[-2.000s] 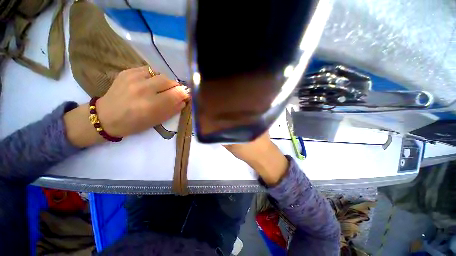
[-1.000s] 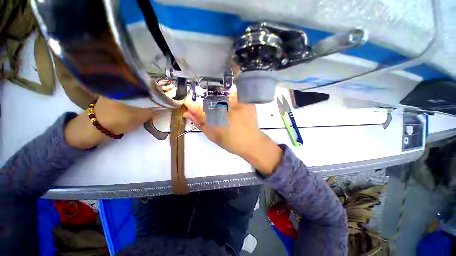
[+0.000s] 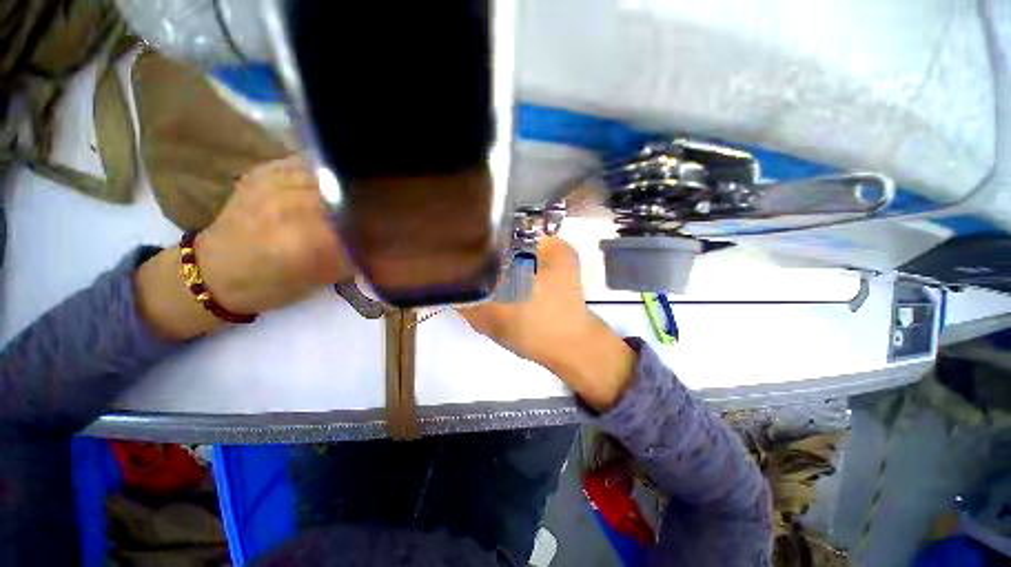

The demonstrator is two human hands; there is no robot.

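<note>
The brown strip (image 3: pixel 400 371) runs from under the shiny curved object down over the table's front edge. The tan-brown ribbed panel (image 3: pixel 194 138) lies at the left, partly under my left hand (image 3: pixel 277 238). My left fingertips are hidden behind the curved object, so its grip cannot be told. My right hand (image 3: pixel 543 305) is beside the grey ridged block (image 3: pixel 518 277), right of the strip. Its fingertips are partly hidden. A thin silver sliver (image 3: pixel 430 316) shows between the strip and my right hand. The needle area is mostly hidden.
The dark shiny curved object (image 3: pixel 399 144) blocks the centre. The white machine head (image 3: pixel 776 78) spans the upper right. Snips (image 3: pixel 661 318) lie right of my right hand. Brown strips (image 3: pixel 83 166) lie at the left. A blue crate (image 3: pixel 253 498) stands below the table's marked edge (image 3: pixel 266 426).
The view has shifted, and the curved object has moved from the upper left to the centre, covering the needle area and my left fingertips. More of the ribbed panel shows.
</note>
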